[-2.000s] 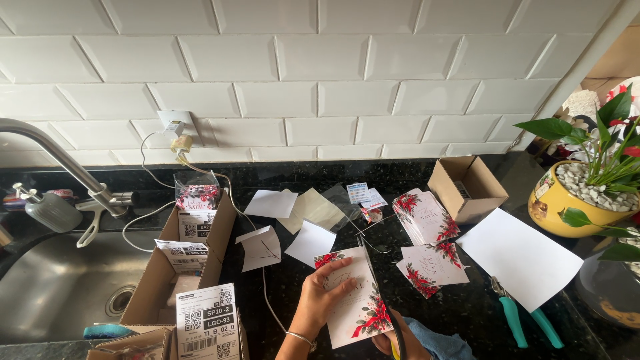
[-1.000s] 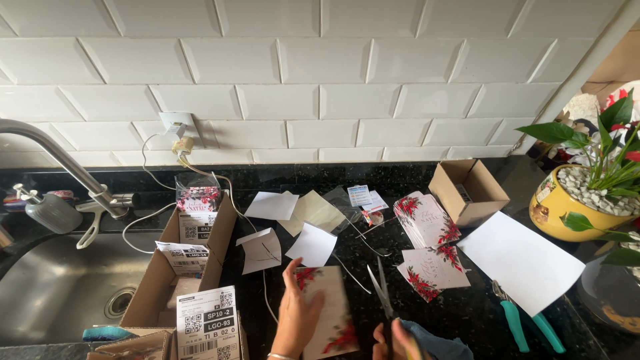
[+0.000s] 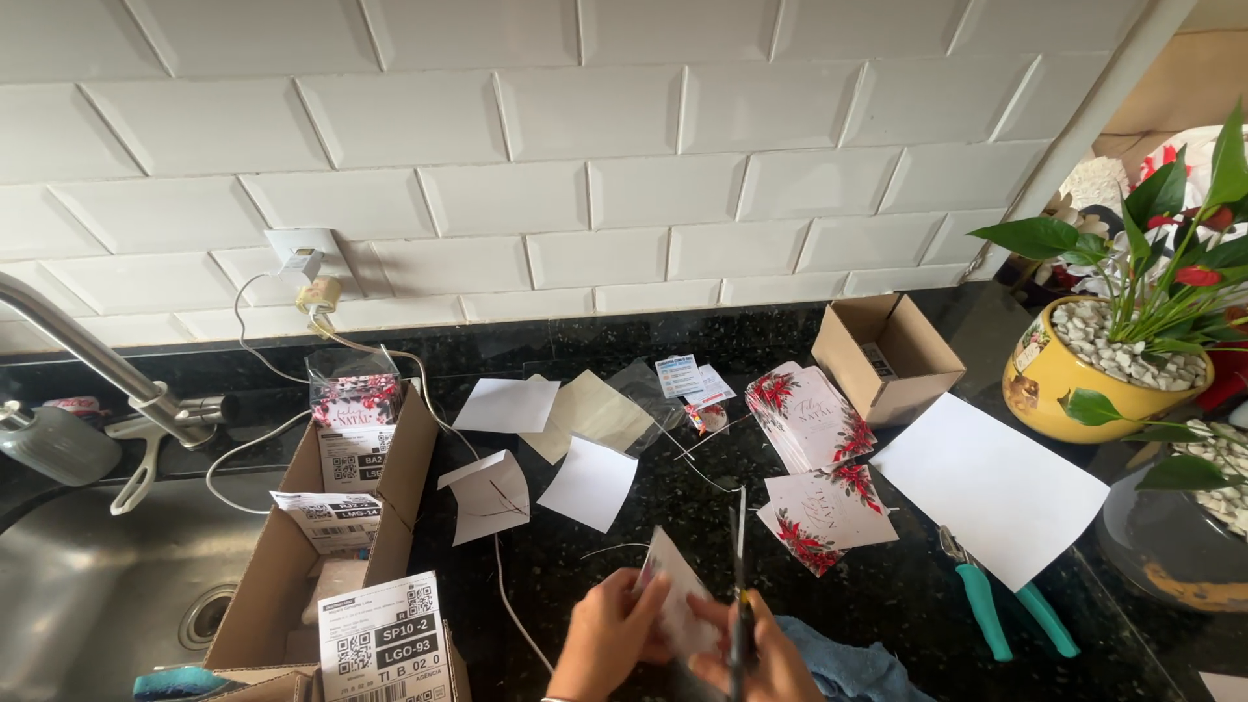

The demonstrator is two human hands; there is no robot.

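Observation:
My left hand grips a printed floral card by its left side, low in the middle of the view. Scissors with dark handles are in my right hand, blades pointing up and away, while its fingers also touch the card's right side. The card is tilted and slightly blurred. Beyond the scissors to the right lie a stack of floral cards and a few looser ones. Several plain papers lie to the left, among them a white sheet and a creased one.
Labelled cardboard boxes stand beside the steel sink. On the right are a small open carton, a large white sheet, teal-handled pliers and a yellow plant pot. A blue cloth and a white cable lie near my hands.
The card lay flatter under my left hand; now it is raised and tilted between both hands. My right hand has come in beside it with the scissors more upright.

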